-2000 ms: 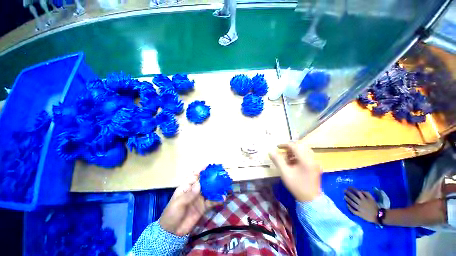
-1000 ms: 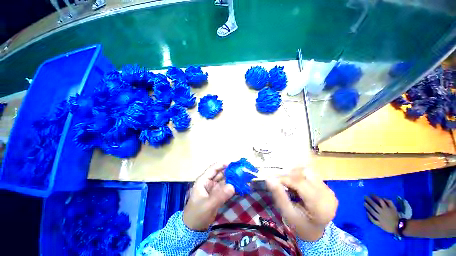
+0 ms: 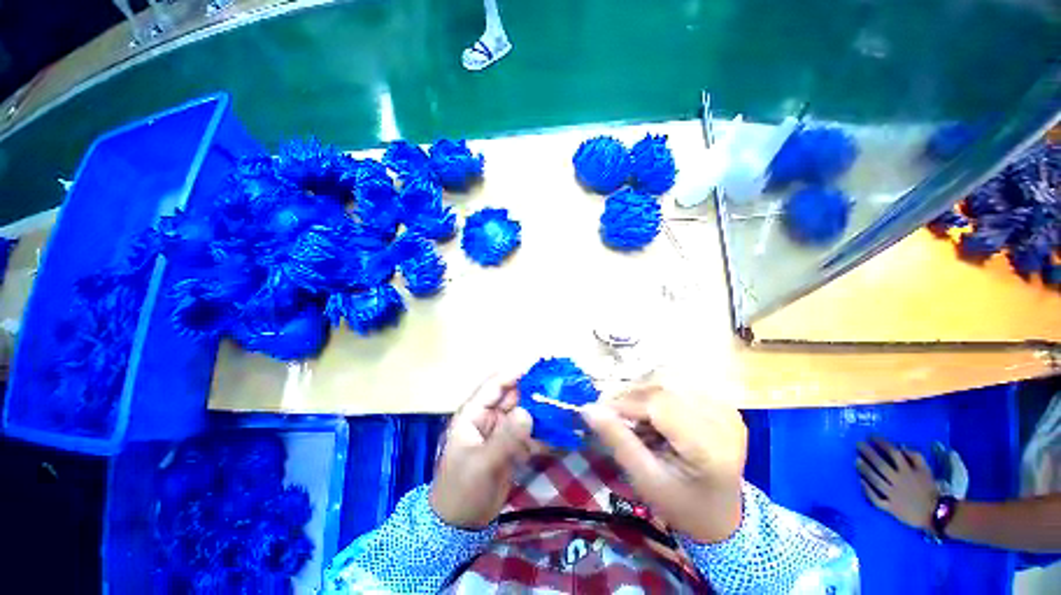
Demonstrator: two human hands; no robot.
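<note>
My left hand [image 3: 479, 456] holds a blue spiky part [image 3: 557, 409] just off the bench's front edge, above the checked apron. My right hand [image 3: 681, 459] pinches a thin pale stick [image 3: 554, 401], whose tip lies across the face of that part. The small round glue dish [image 3: 617, 336] sits on the bench beyond my right hand. It is washed out by glare. A large heap of blue spiky parts [image 3: 314, 244] lies at left on the bench, with a single one [image 3: 491, 236] beside it.
A tilted blue bin [image 3: 175, 151] stands at left. Three blue parts [image 3: 629, 192] sit near white bottles [image 3: 698, 184]. The clear-panelled box with orange floor [image 3: 884, 300] is at right. Another person's hand [image 3: 902, 482] rests at lower right. A green conveyor [image 3: 582, 64] runs behind.
My right hand came from beside the dish to the blue part, and the stick now touches it. My left hand moved right with the part. The view also shifted.
</note>
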